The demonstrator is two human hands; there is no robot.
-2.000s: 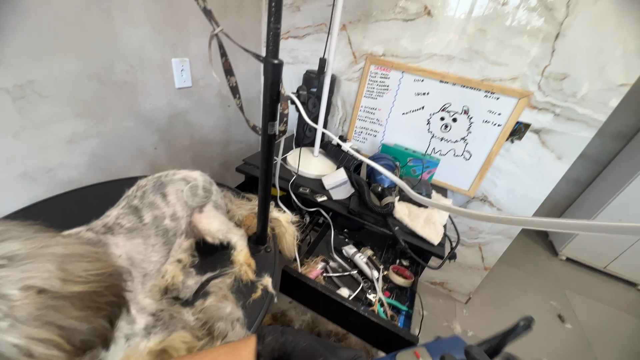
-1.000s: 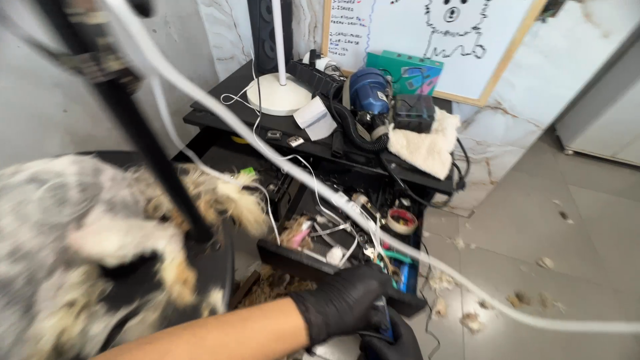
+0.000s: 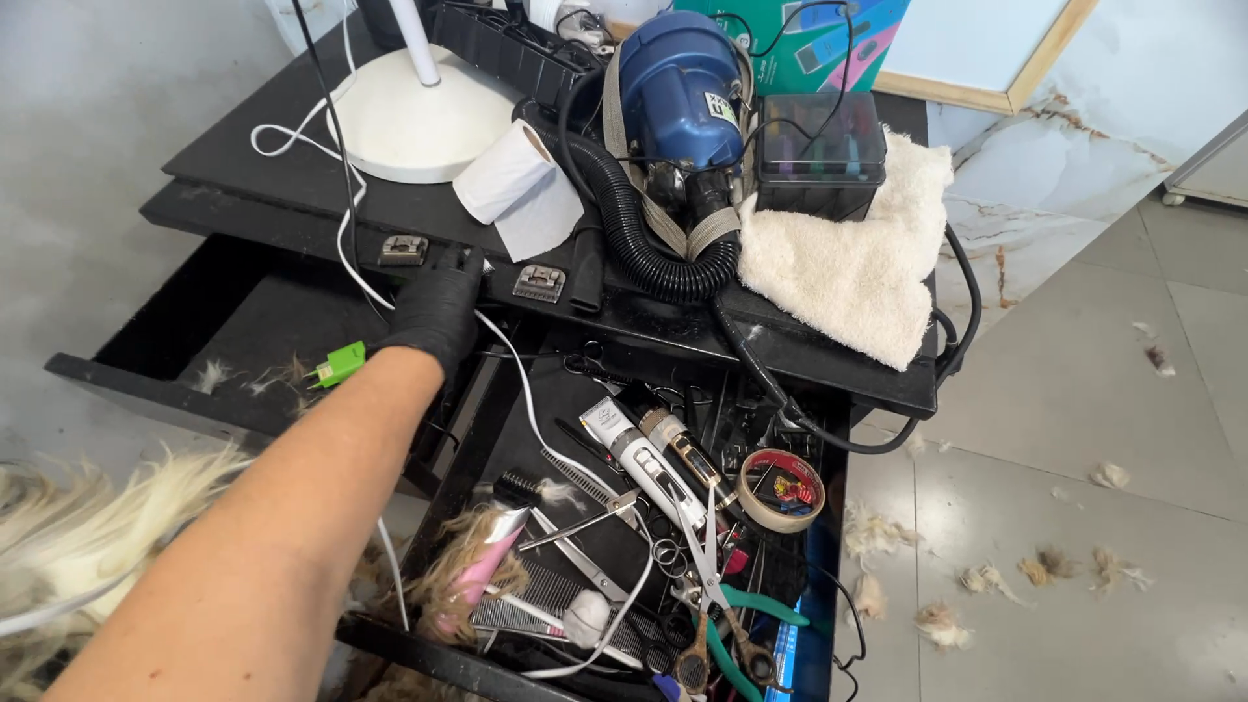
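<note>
My left hand, in a black glove, reaches from the lower left to the black table's front edge. Its fingers touch the tabletop between two metal clipper blades; a bit of metal shows at the fingertips, and whether they grip it is hidden. A white cable runs by the hand. Below, an open drawer holds a white hair clipper, a darker clipper, scissors, combs and a tape roll. My right hand is out of view.
On the table stand a white round base, a paper roll, a blue dryer with black hose, a lidded box and a cream towel. A second open drawer holds a green plug. Pale fur lies lower left.
My left hand has moved from the front of the tool drawer up to the table's edge. My right hand, seen at the drawer a second ago, has left the view. The view has moved closer to the table.
</note>
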